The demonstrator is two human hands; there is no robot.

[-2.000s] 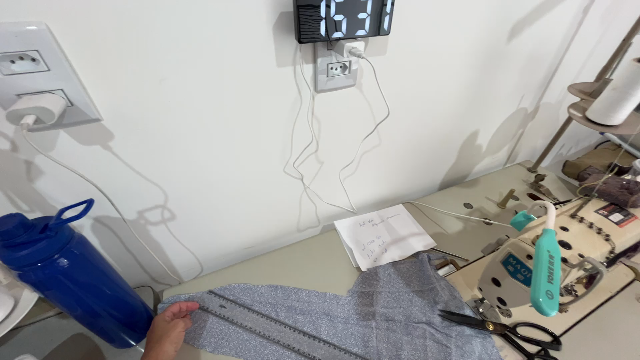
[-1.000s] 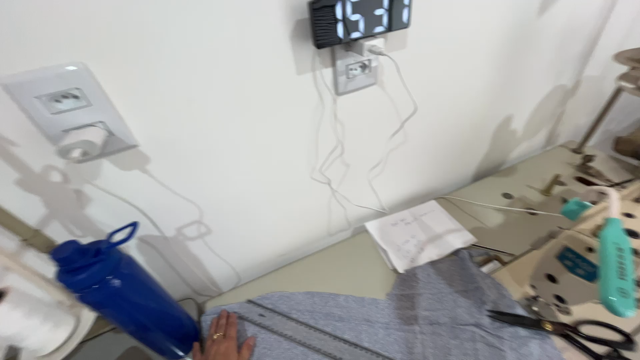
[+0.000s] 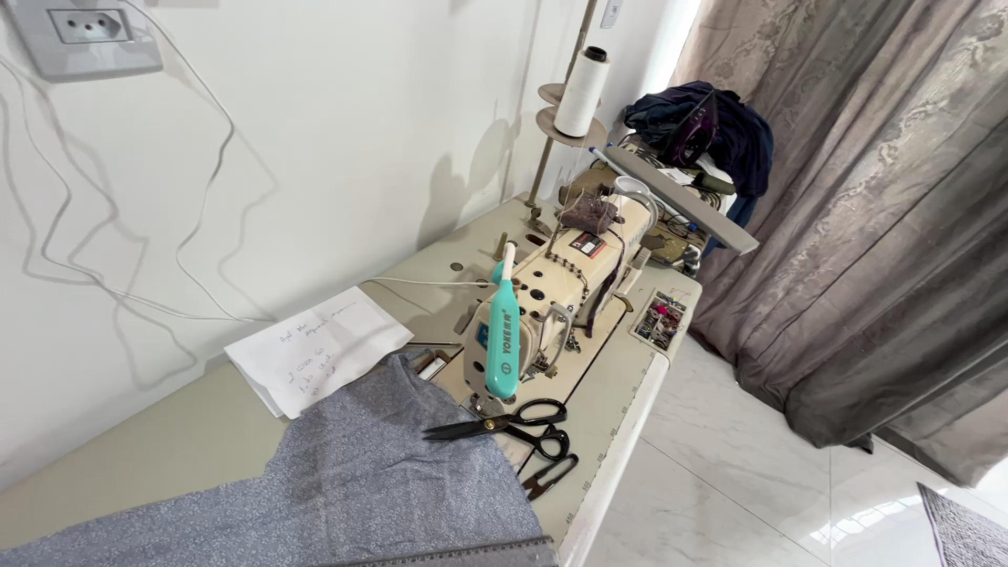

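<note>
Neither of my hands shows in the head view now. Blue-grey patterned fabric (image 3: 354, 480) lies across the front left of the sewing table, with a ruler (image 3: 472, 555) along its lower edge, partly cut off by the frame. Black-handled fabric shears (image 3: 492, 425) rest partly on the fabric, blades pointing left. Just below their handles lie small thread snips (image 3: 551, 476). A folded paper with handwriting (image 3: 319, 350) sits behind the fabric, against the wall side. The industrial sewing machine (image 3: 587, 264) stands at the right, with a teal lamp (image 3: 504, 339) in front of its head.
A white thread cone (image 3: 583, 93) stands on a spool stand behind the machine. Pins and small parts fill a tray (image 3: 660, 319) by the table's right edge. Farther back, a dark iron (image 3: 693, 134) rests among piled clothes (image 3: 744, 146). Long curtains (image 3: 827, 236) hang at the right.
The view has swung right, leaving the blue bottle and clock out of frame. The hand that lay at the fabric's left end by the ruler is out of view.
</note>
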